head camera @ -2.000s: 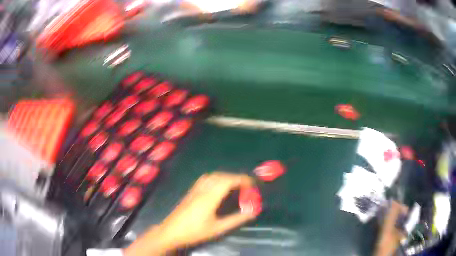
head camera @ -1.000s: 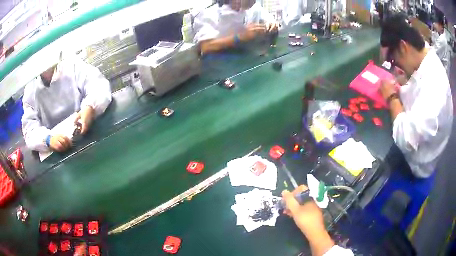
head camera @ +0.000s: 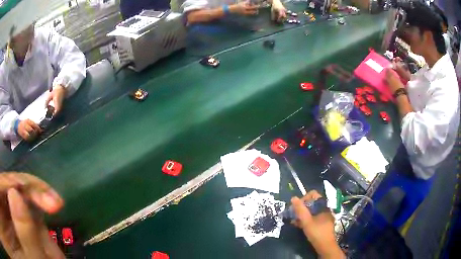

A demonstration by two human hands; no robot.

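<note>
My left hand (head camera: 28, 215) is large, blurred and cut off by the left edge. Its fingers are curled but apart, and no object shows in it. My right hand (head camera: 317, 228) holds the dark dispensing syringe (head camera: 316, 205) at lower right; a green adapter cap (head camera: 338, 199) is at its rear. The syringe's front points left, beside white waste paper covered in black specks (head camera: 257, 218); its tip is hard to make out. A red housing (head camera: 259, 166) lies on cleaner white sheets (head camera: 233, 171) behind. Another red housing (head camera: 279, 146) lies just beyond them.
Red housings lie beyond the pale strip (head camera: 172, 168) and at the bottom edge (head camera: 160, 255). Part of the black tray (head camera: 76, 253) shows beside my left hand. A blue bin (head camera: 356, 137) and thin blade (head camera: 295, 176) are at right. A person at right holds a pink-red container (head camera: 373, 74).
My left hand has risen large into view at lower left, covering part of the tray. The view has shifted. My right hand still holds the syringe, its front now nearer the specked paper.
</note>
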